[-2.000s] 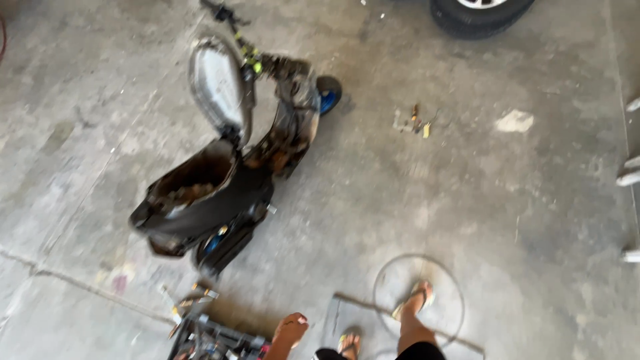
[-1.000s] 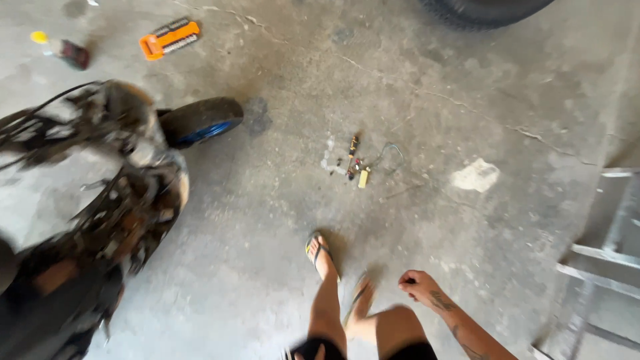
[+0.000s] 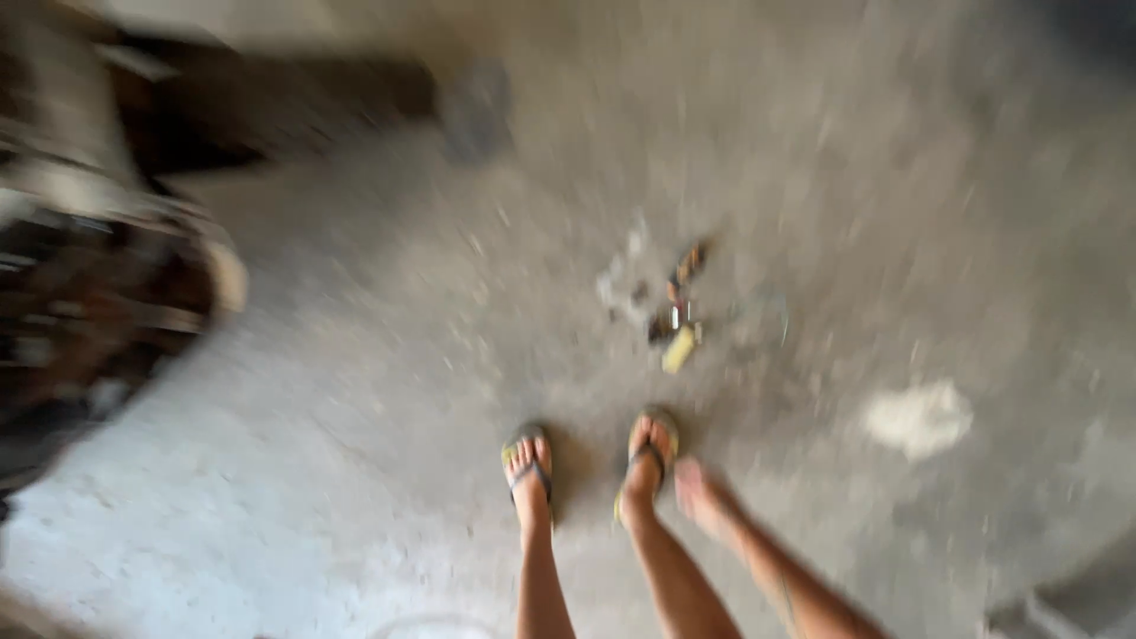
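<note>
My right hand (image 3: 701, 493) hangs beside my right foot, blurred by motion, so its fingers and anything in them cannot be made out. My left hand is out of the frame. On the concrete floor in front of my feet lies a small group of parts: an orange and black piece (image 3: 686, 269) that looks like a screwdriver, a yellow piece (image 3: 679, 350), a small dark piece (image 3: 658, 328) and a thin curved wire (image 3: 784, 319). My hand is apart from all of them.
At the left stands a partly stripped scooter (image 3: 98, 311), its dark front wheel (image 3: 346, 93) pointing toward the middle. A whitish patch (image 3: 920, 420) marks the floor at right. Part of a grey metal frame (image 3: 1038, 617) shows at the lower right corner. My feet wear flip-flops.
My feet have come up to the small parts and now stand side by side. The view has shifted, so the orange case and the bottle seen one second ago are out of frame.
</note>
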